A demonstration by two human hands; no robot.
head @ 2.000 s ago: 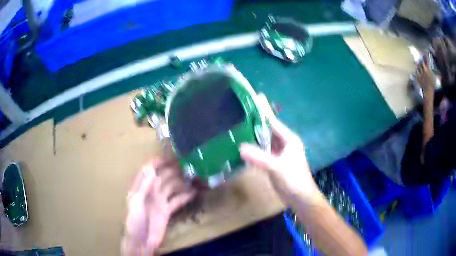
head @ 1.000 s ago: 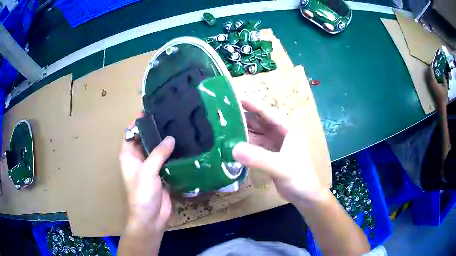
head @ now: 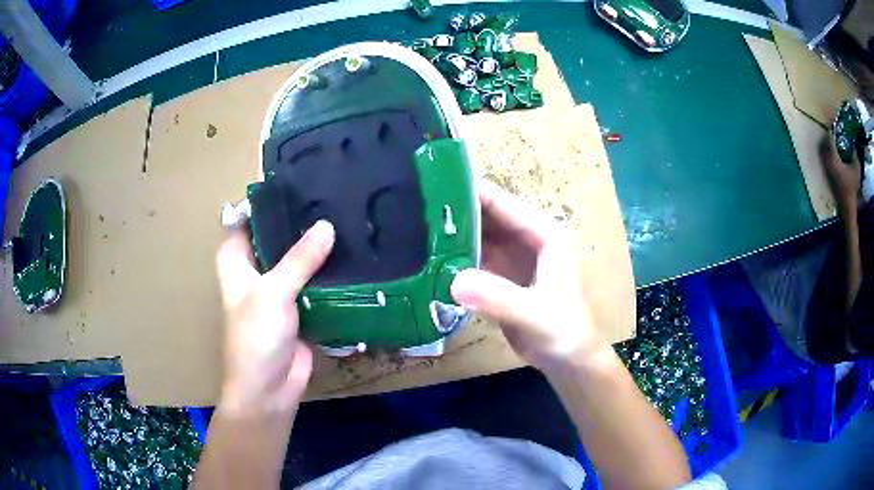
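A glossy green car body shell (head: 369, 311) with a pale rim and a dark centre panel (head: 359, 196) is held over the cardboard. My left hand (head: 268, 311) grips its left side, thumb on the dark panel, below a small dark block with a silver tip (head: 237, 212). My right hand (head: 537, 287) is at its lower right, thumb on the green corner beside a silver-rimmed oval, fingers partly hidden behind the rim. A heap of green-and-silver pieces (head: 489, 67) lies beyond the shell.
Cardboard (head: 182, 278) covers the bench. Another shell (head: 40, 249) lies at the left, one (head: 644, 21) on the green mat. Blue bins of pieces stand below the edge, lower left (head: 67, 426) and right (head: 719, 383). Another person's arm (head: 848, 220) is at the right.
The shell has turned more upright and shows sharply; both hands stay on it. Since the oldest frame, my left hand has come up onto its left side. The surroundings have shifted in view.
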